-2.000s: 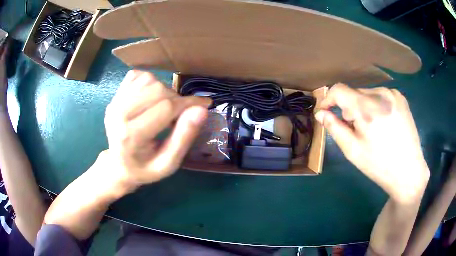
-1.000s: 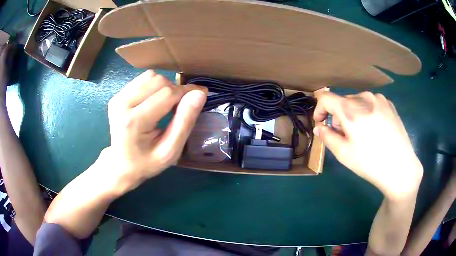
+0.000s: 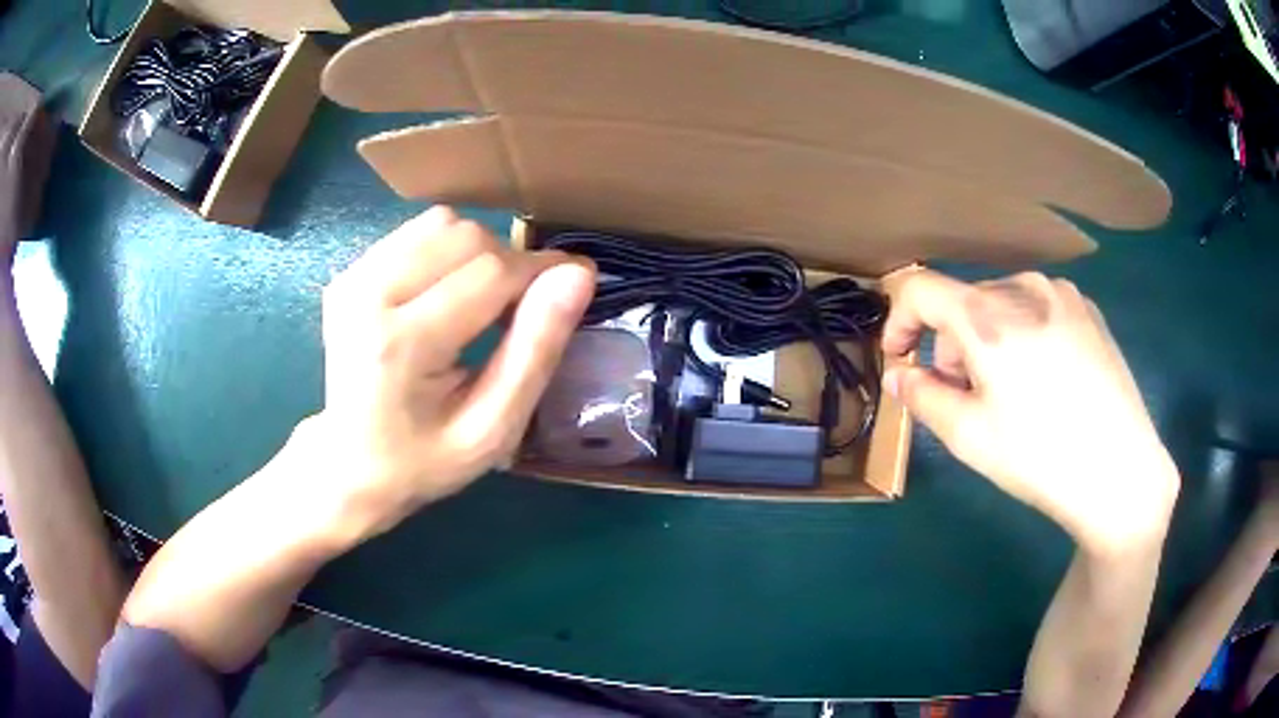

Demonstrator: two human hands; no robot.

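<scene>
An open brown mailer box (image 3: 887,446) lies in front of me, its long lid (image 3: 786,133) standing open at the back. A black coiled cable (image 3: 715,278) lies across the back of the box. A dark power adapter (image 3: 755,452) sits at front right inside, a bagged greyish device (image 3: 596,400) at front left. My left hand (image 3: 449,351) is at the left end, thumb and forefinger together by the coil; what they pinch is hidden. My right hand (image 3: 1003,379) is at the right wall, thumb and forefinger close to its top edge and the cable; its grip is unclear.
Another open box (image 3: 250,171) with black cable and an adapter stands at the back left on the green mat (image 3: 673,589). Dark equipment (image 3: 1108,35) and red and black leads (image 3: 1234,140) are at the back right. Other people's arms show at both sides.
The box has shifted slightly right and down in the view, with both hands staying at its ends. The coil's left part has come more into view beside my left fingers.
</scene>
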